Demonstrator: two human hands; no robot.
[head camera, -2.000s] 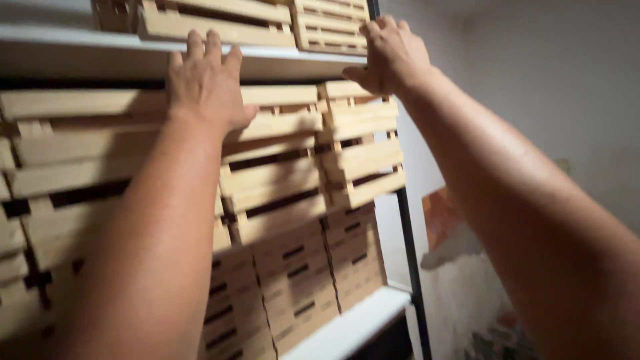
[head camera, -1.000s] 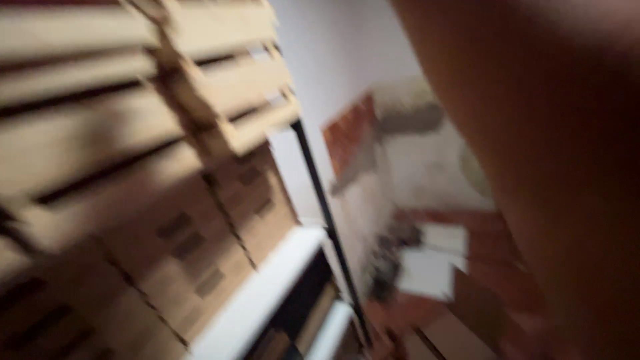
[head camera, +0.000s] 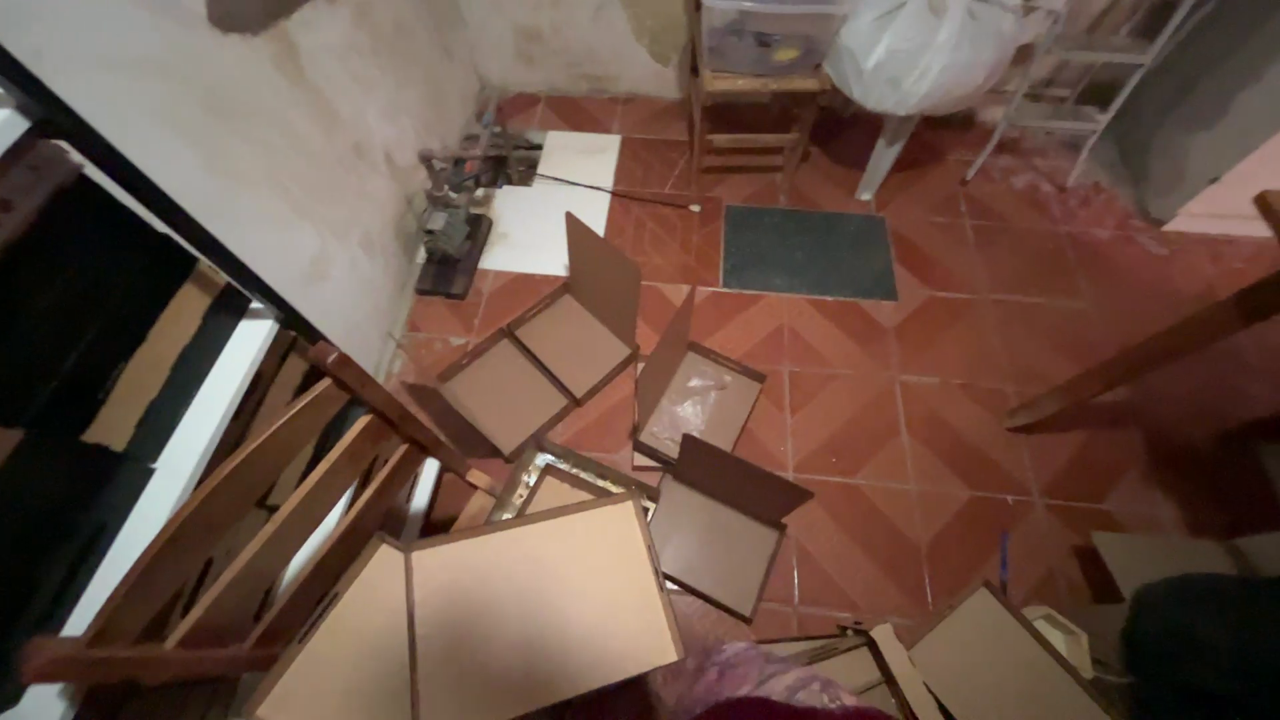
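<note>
Neither of my hands shows in the head view now. Low in the view, a large hinged fiberboard box (head camera: 540, 600) lies in front of a wooden chair back (head camera: 290, 510). Beyond it on the tiled floor are several thin brown boxes with raised lids: a pair side by side (head camera: 505, 392), one with clear plastic (head camera: 700, 400) on it, and another with a dark lid (head camera: 715, 545). A frame with a mottled border (head camera: 535, 480) lies partly under the large box. More flat board pieces (head camera: 1000, 650) are at the lower right.
A shelf with a white edge (head camera: 200, 430) and a black post (head camera: 170, 210) runs along the left. A motor-like machine (head camera: 445, 235) stands by the wall. Farther off are a dark mat (head camera: 810, 252), a wooden stool (head camera: 755, 130), a white plastic bag (head camera: 920, 55) and a stepladder (head camera: 1080, 90).
The view has swung down and right from the shelf of wooden crates to the floor. Both hands, seen at the crates two seconds ago, have left the view.
</note>
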